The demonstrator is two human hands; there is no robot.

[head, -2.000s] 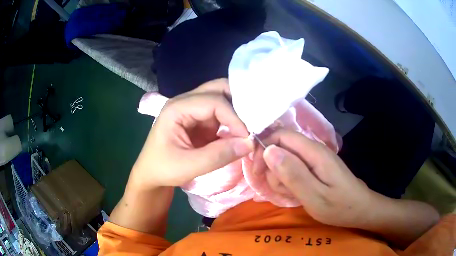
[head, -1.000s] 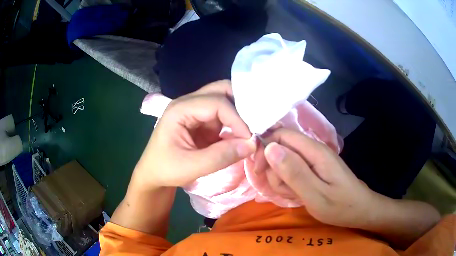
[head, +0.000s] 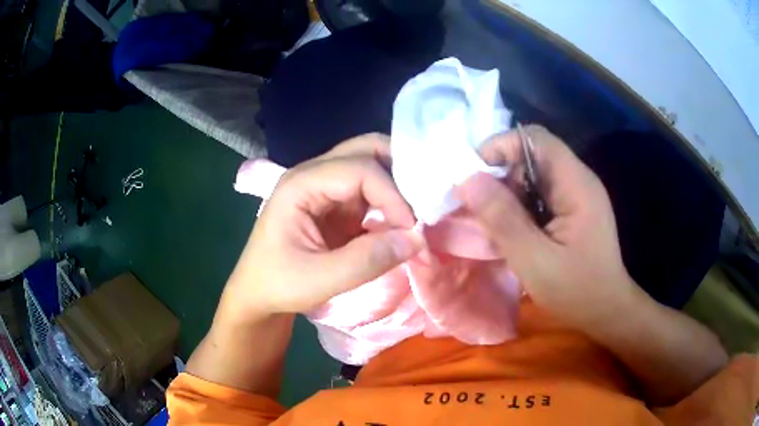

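Note:
The white fabric piece [head: 433, 133] stands cupped above my fingertips, joined near them to the pink satin fabric [head: 470, 295], which lies bunched below my hands. My left hand [head: 333, 225] pinches the fabric between thumb and index finger where white and pink meet. My right hand [head: 549, 216] has its thumb and index finger at the white fabric's right edge. The thread snips [head: 530, 170], a dark narrow tool with a thin metallic part, lie in my right palm. Part of the pink fabric is hidden behind my left hand.
A pale table edge [head: 641, 100] curves along the upper right. A cardboard box [head: 121, 329] and white wire basket [head: 50, 291] stand at the lower left on the green floor [head: 179, 216]. Grey cloth [head: 204, 100] and a blue item [head: 166, 42] are at the upper left.
My right hand has moved up and right from the pinched seam to the white fabric's edge. The snips now show in my palm. My left hand stays nearly in place.

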